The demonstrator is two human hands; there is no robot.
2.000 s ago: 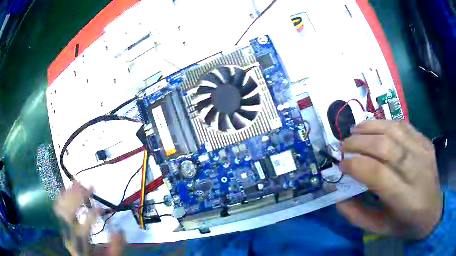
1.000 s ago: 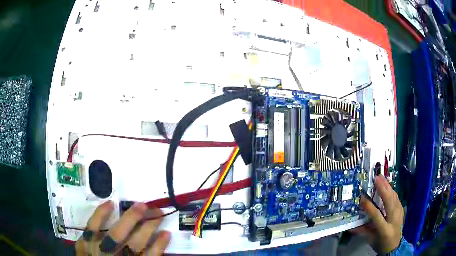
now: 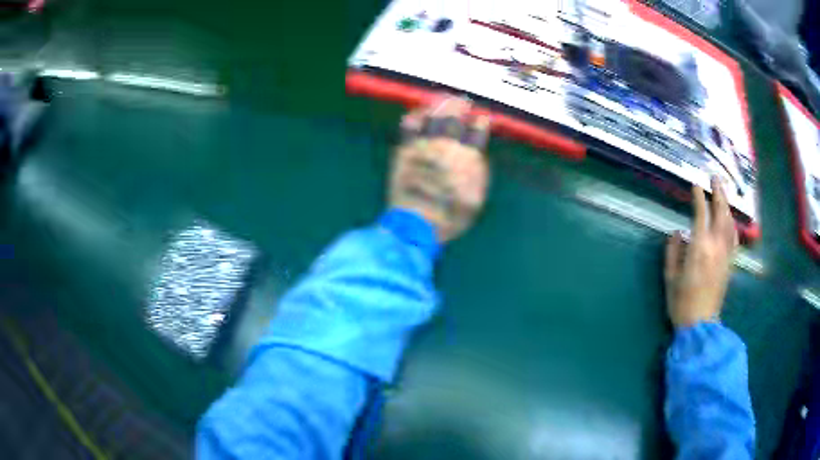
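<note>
The white panel (image 3: 512, 85) lies with its red foam edge (image 3: 530, 135) towards me at the upper right of the blurred view. The blue motherboard (image 3: 620, 101) with its dark fan area sits on its right half, with red wires on the panel left of it. My left hand (image 3: 441, 166) is at the panel's near edge, left part, its fingertips on the red foam. My right hand (image 3: 703, 260) is at the near edge by the right corner, fingers extended and apart. The left fingers are too blurred to tell whether they grip.
A speckled grey-white block (image 3: 200, 289) lies on the green mat (image 3: 530, 332) at the left. Another red-edged white panel (image 3: 805, 153) shows at the right rim. Grey floor with a yellow line (image 3: 56, 395) shows at the lower left.
The panel now sits farther from me, at the upper right, and its red near edge shows. My hands have moved from its lower corners to that edge, with both arms extended.
</note>
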